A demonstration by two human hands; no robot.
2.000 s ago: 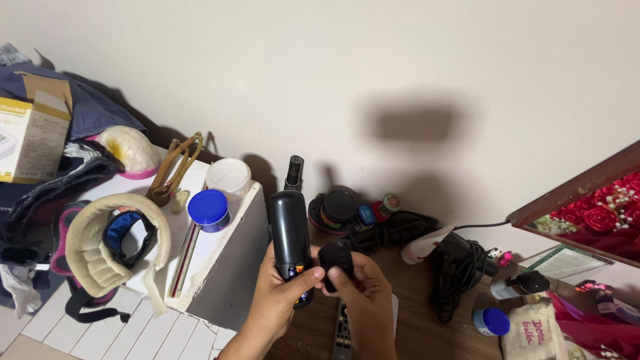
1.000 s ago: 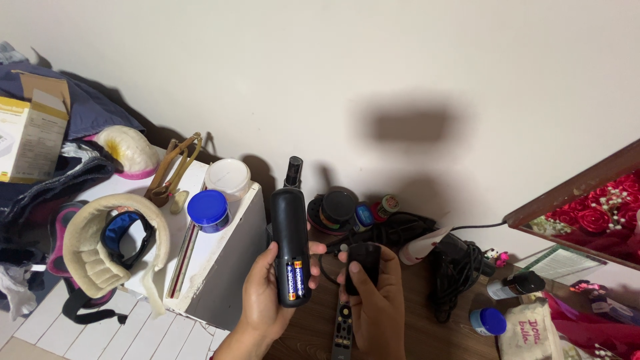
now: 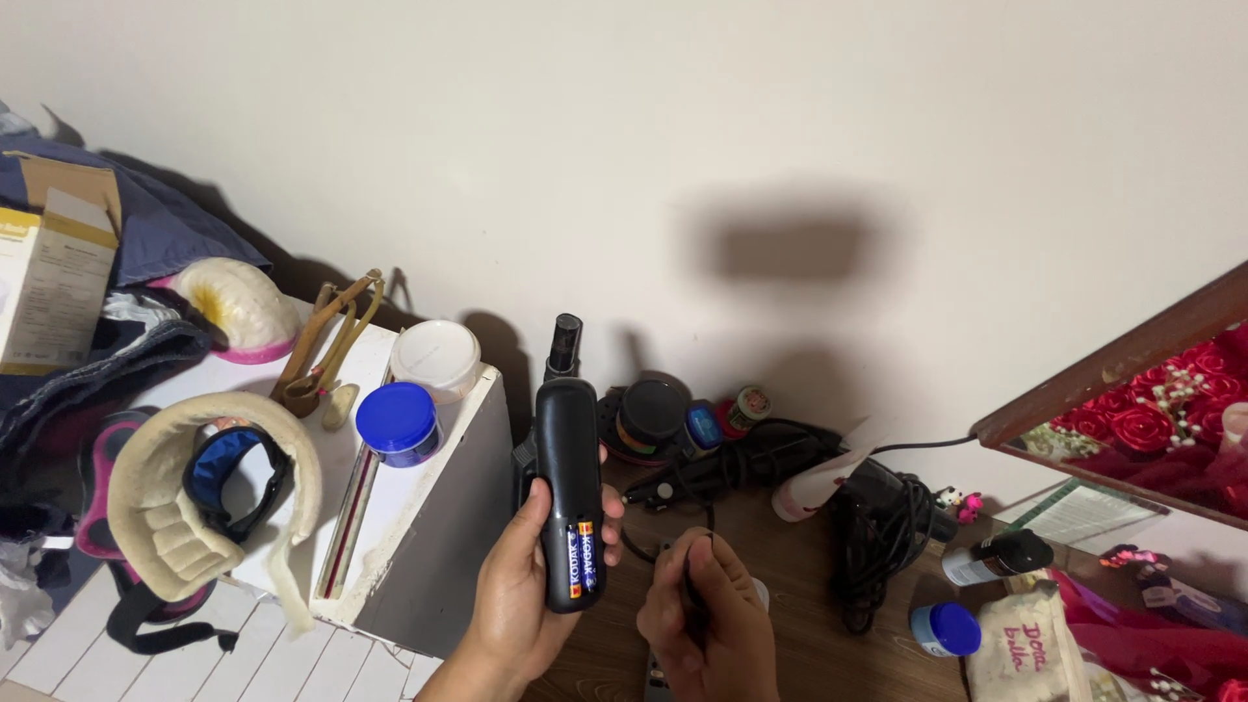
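My left hand (image 3: 531,575) is closed around a black remote control (image 3: 568,458), held upright with its back toward me. Two Kodak batteries (image 3: 582,558) lie side by side in its uncovered battery compartment at the lower end. To the right, my right hand (image 3: 707,614) pinches a small dark piece (image 3: 696,585), probably the battery cover, mostly hidden by the fingers. The two hands are apart. Below the right hand, another remote control (image 3: 659,678) rests on the wooden surface, partly covered by the hand.
On the white cabinet at left are a beige neck brace (image 3: 146,487), a slingshot (image 3: 327,341), a blue-lidded jar (image 3: 398,424) and a white-lidded tub (image 3: 436,356). Behind the hands stand a black jar (image 3: 650,414) and coiled black cables (image 3: 882,531). A framed rose display (image 3: 1102,366) is at right.
Two seconds ago both hands met at the remote's lower end, batteries mostly covered. The right hand has moved away to the right with the dark piece, now turned within its fingers.
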